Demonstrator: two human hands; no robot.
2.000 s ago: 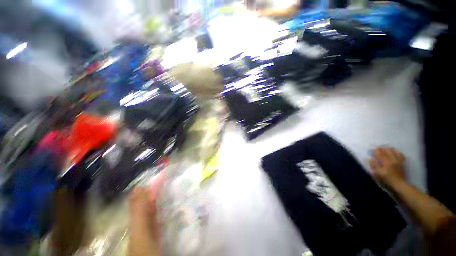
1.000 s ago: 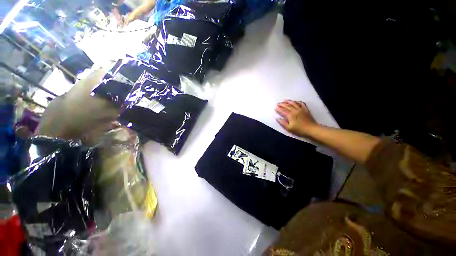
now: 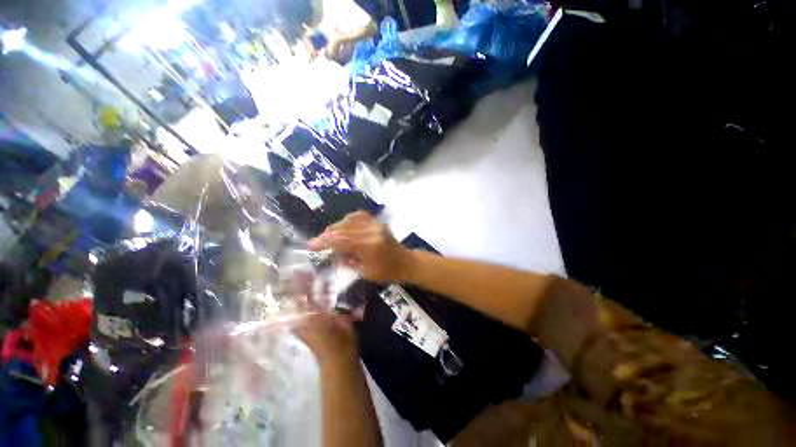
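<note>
My right hand (image 3: 365, 248) and my left hand (image 3: 327, 336) hold a clear polybag (image 3: 262, 306) by its edge, over the left end of the folded black garment. The bag is blurred and stretches to the left. The folded black garment (image 3: 401, 384) lies on the white table. A white hang tag (image 3: 412, 321) with a thin string loop lies on top of it. Part of the garment is hidden under my right forearm.
Packed garments (image 3: 384, 113) in shiny plastic lie at the far side, and more (image 3: 140, 297) at left. A blue plastic bag (image 3: 493, 30) is at the far end, a red plastic bag (image 3: 59, 336) far left. A black garment pile (image 3: 663, 175) fills the right. A person's arm (image 3: 336, 35) shows behind.
My right hand has left the table beside the garment and moved left across it. My left hand has come into view, and both hands now hold a clear polybag.
</note>
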